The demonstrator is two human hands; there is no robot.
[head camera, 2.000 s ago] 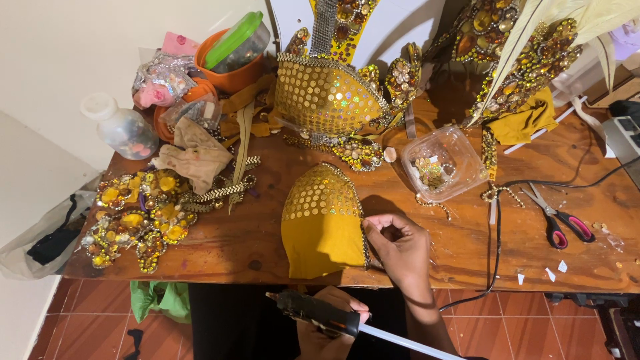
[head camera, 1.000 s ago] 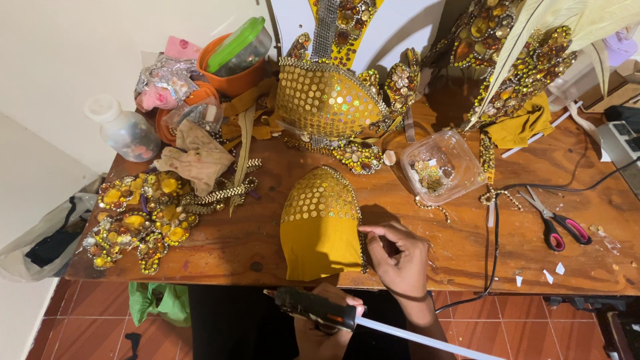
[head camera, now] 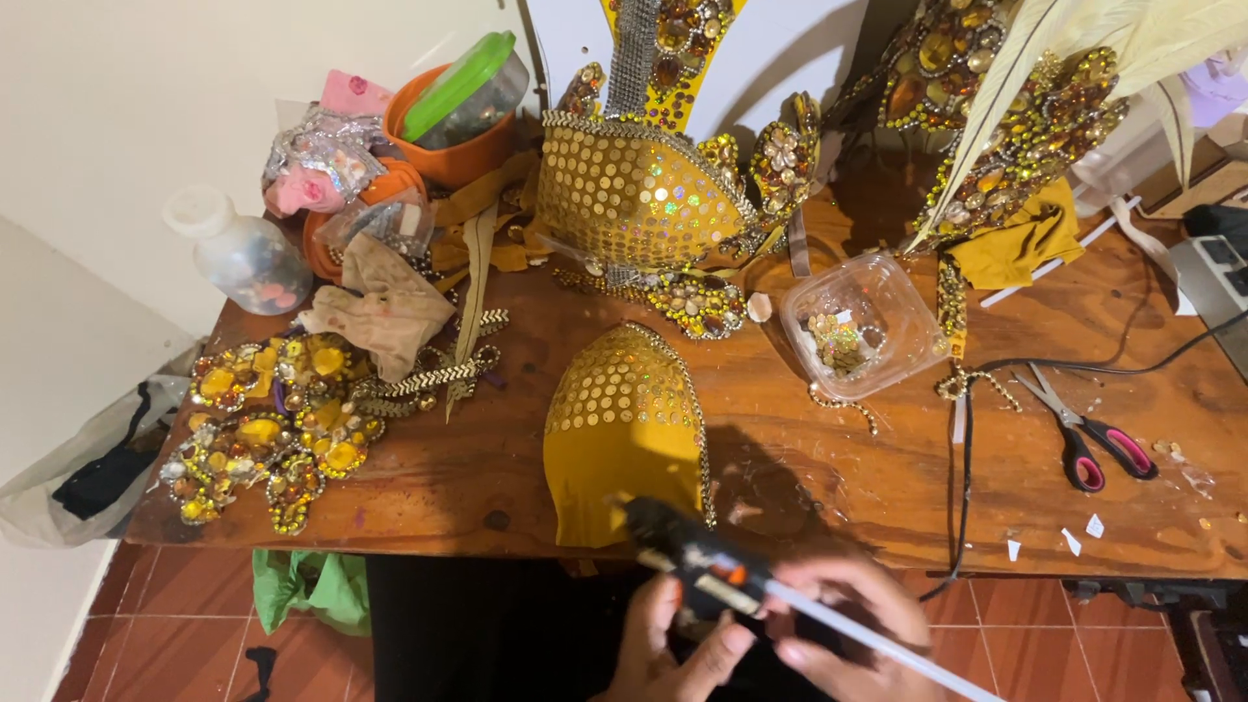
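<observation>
A black hot glue gun (head camera: pixel 697 556) with a long white glue stick (head camera: pixel 868 634) in its back is held above the front edge of the table. My left hand (head camera: pixel 673 639) grips it from the left, and my right hand (head camera: pixel 853 614) has its fingers at the rear of it, by the stick. The gun's nozzle hangs over the lower part of a yellow fabric cup (head camera: pixel 609 468), whose upper half bears rows of gold sequins. A rhinestone trim (head camera: pixel 694 390) runs along the cup's right edge. Behind it stands a sequined yellow bra piece (head camera: pixel 639 195).
Jewelled appliqués (head camera: pixel 273 419) lie at left near a plastic bottle (head camera: pixel 252 258) and orange pots (head camera: pixel 468 136). A clear tub of sequins (head camera: pixel 863 327), scissors (head camera: pixel 1092 429) and a black cable (head camera: pixel 965 478) are at right. Feathers (head camera: pixel 994 117) stand at back right.
My right hand has left the right edge of the cup and come to the back of the glue gun. The gun is now higher, over the cup's lower edge.
</observation>
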